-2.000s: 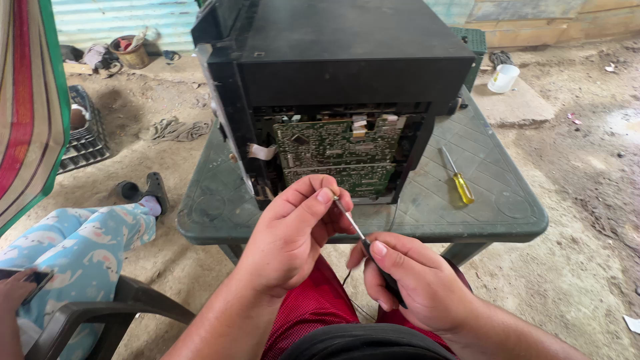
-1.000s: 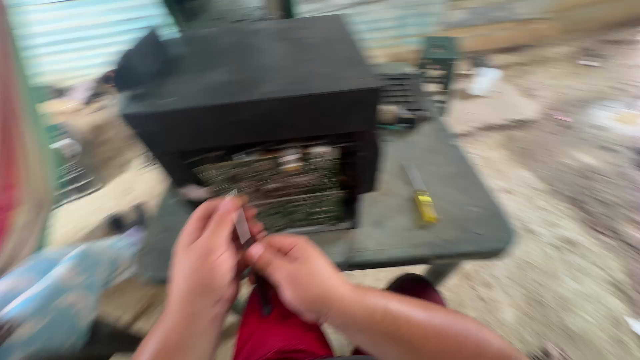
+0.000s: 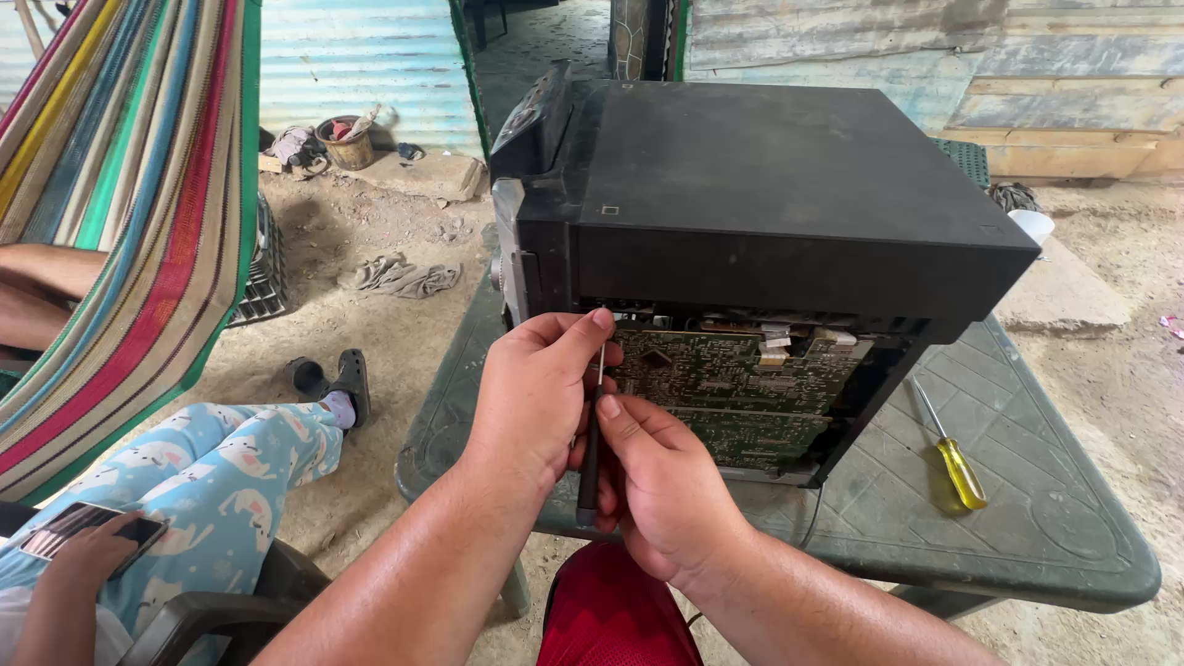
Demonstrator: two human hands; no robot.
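Note:
A black-handled screwdriver (image 3: pixel 589 462) stands nearly upright between my hands, its thin metal shaft pointing up. My right hand (image 3: pixel 661 472) grips its handle. The fingers of my left hand (image 3: pixel 546 388) pinch near the tip of the shaft; whether they hold a small part there is hidden. Just beyond my hands, a black electronic unit (image 3: pixel 768 166) rests on a green plastic table, its near side exposing a green circuit board (image 3: pixel 731 379) with white ribbon connectors. A second screwdriver with a yellow transparent handle (image 3: pixel 962 474) lies on the table to the right.
The green table's edge (image 3: pixel 1045 592) runs below the unit, and a cable (image 3: pixel 816 518) hangs over it. At the left, a person in patterned blue trousers (image 3: pixel 222 462) sits with a phone (image 3: pixel 92 532), below a striped hammock (image 3: pixel 139 185) holding another person.
The screwdriver between my hands has gone from slanted to nearly upright, its tip still at my left fingers. The view has shifted, showing more of the hammock.

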